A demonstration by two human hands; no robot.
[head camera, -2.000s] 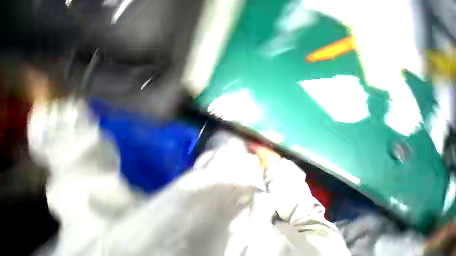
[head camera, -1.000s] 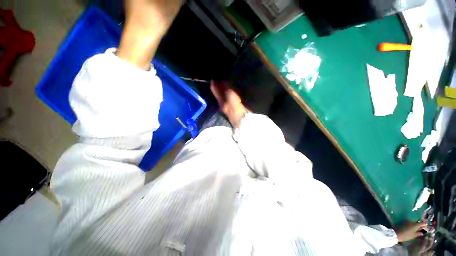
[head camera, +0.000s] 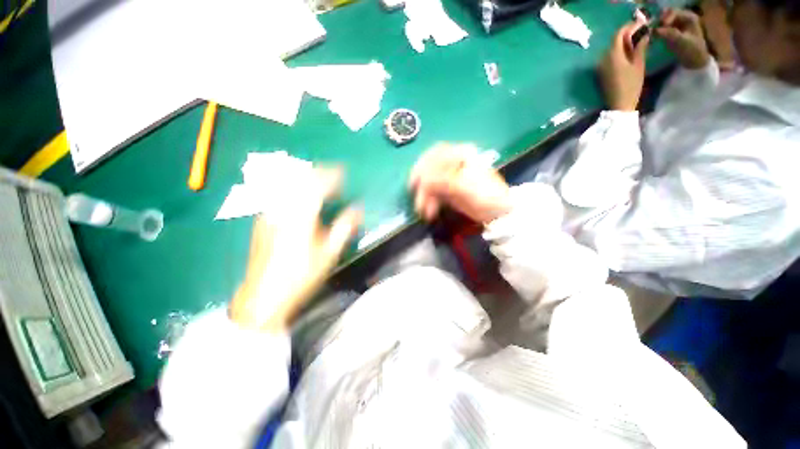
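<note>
A round watch with a silver rim and dark face (head camera: 403, 126) lies on the green bench mat (head camera: 465, 110). My left hand (head camera: 294, 241) is over the bench's front edge, blurred, with thumb and fingers apart and nothing visible in it. A torn white wipe (head camera: 246, 195) lies just beyond it. My right hand (head camera: 460, 184) is at the bench edge, right of my left hand and nearer to me than the watch. Its fingers are curled and blurred; I cannot tell if it holds anything. An orange stick (head camera: 203, 147) and a clear syringe barrel (head camera: 110, 215) lie on the left.
A large white board (head camera: 132, 70) lies at the back left. An off-white ribbed case (head camera: 53, 298) stands at the left, near clear film scraps (head camera: 175, 329). More wipes (head camera: 430, 24) lie farther back. At right, a person in a pale smock (head camera: 693, 184) holds a small dark object.
The view has swung towards the bench, and the blue bin has mostly left it. My left hand was above the bin and is now over the bench edge. My right hand is also at the bench edge.
</note>
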